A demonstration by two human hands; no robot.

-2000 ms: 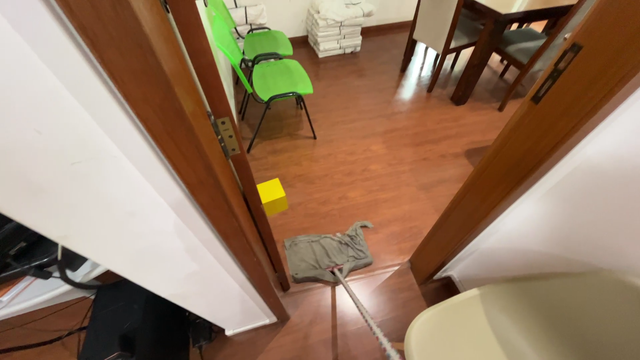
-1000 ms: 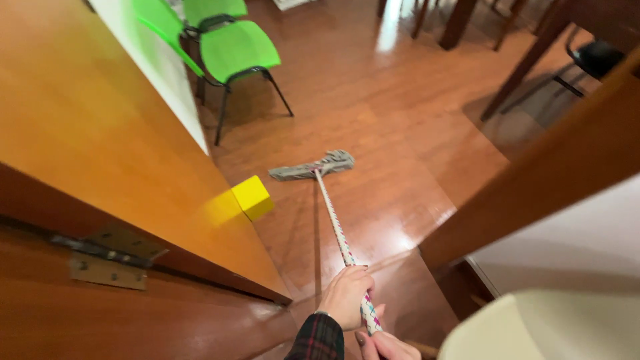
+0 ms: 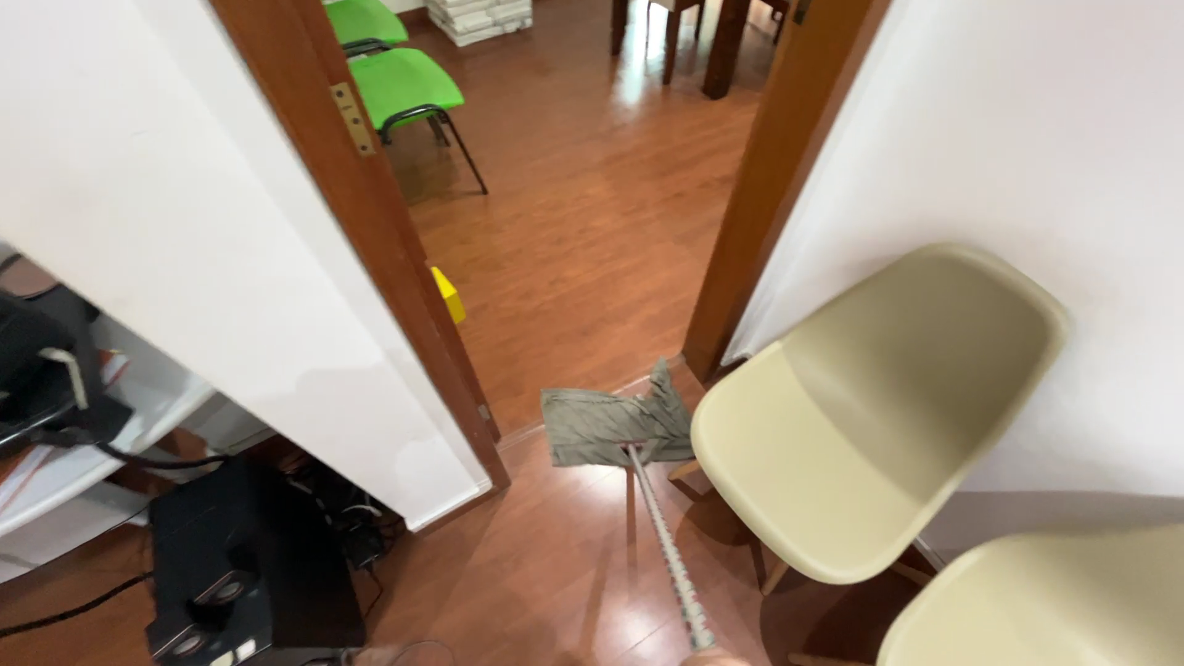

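Note:
A grey-green cloth (image 3: 592,427) lies spread on the wood floor at the doorway, its right end beside the front edge of a cream chair. The patterned pole (image 3: 668,546) of the floor mop or squeegee rises from the cloth toward the bottom edge. At the pole's near end only a small part of a hand (image 3: 714,658) shows, around the pole; which of my hands it is cannot be told. My other hand is out of view.
Wooden door frames (image 3: 365,240) (image 3: 786,185) stand on both sides. At right are a cream chair (image 3: 832,435) and a second cream chair (image 3: 1054,610). A black computer case (image 3: 250,555) with cables sits lower left. Beyond stand green chairs (image 3: 407,85); a yellow block (image 3: 448,296) shows beside the left frame.
The cloth and pole have come back from the room beyond to the doorway. Two hands showed on the pole a second ago; now only part of one does. The view has shifted.

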